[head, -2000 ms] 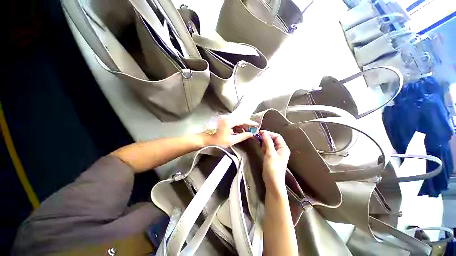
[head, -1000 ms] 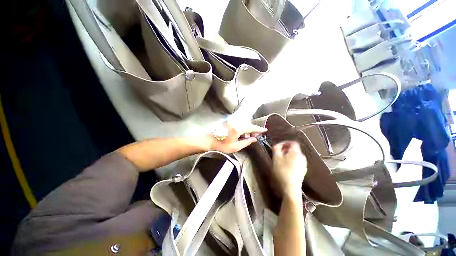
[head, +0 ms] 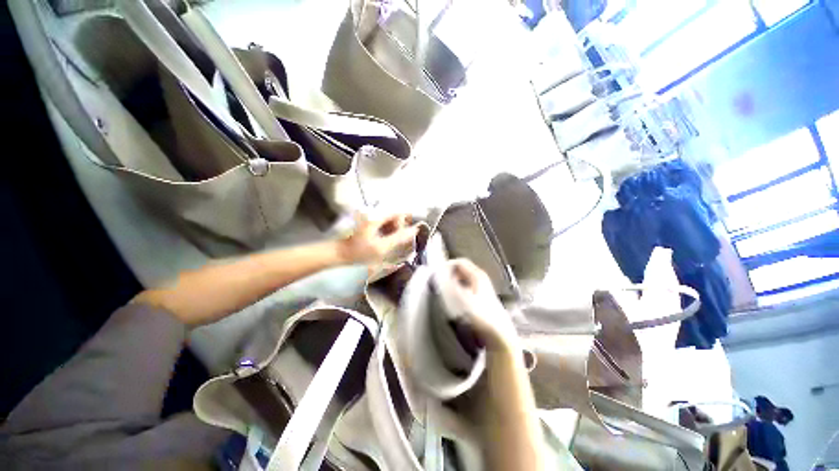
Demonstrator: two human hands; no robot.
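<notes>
A grey-beige tote bag (head: 391,290) lies in front of me, its brown inside partly showing. My left hand (head: 380,241) reaches in from the left and pinches the bag's upper corner. My right hand (head: 474,299) comes up from below, blurred, with its fingers closed around the bag's pale handle (head: 419,336), which is bunched in a loop. My right fingertips are partly hidden by the handle. I cannot make out the fitting at the left fingertips.
Another open tote (head: 221,405) lies nearest me at the lower left. More totes stand at the upper left (head: 221,202), top (head: 368,74) and right (head: 561,354) on the white table (head: 101,221). Dark blue piles (head: 667,230) and windows are beyond.
My right hand has moved from the bag's inside onto its handle, which is now gathered up. My left hand remains at the upper corner. The view has swung right, showing more window.
</notes>
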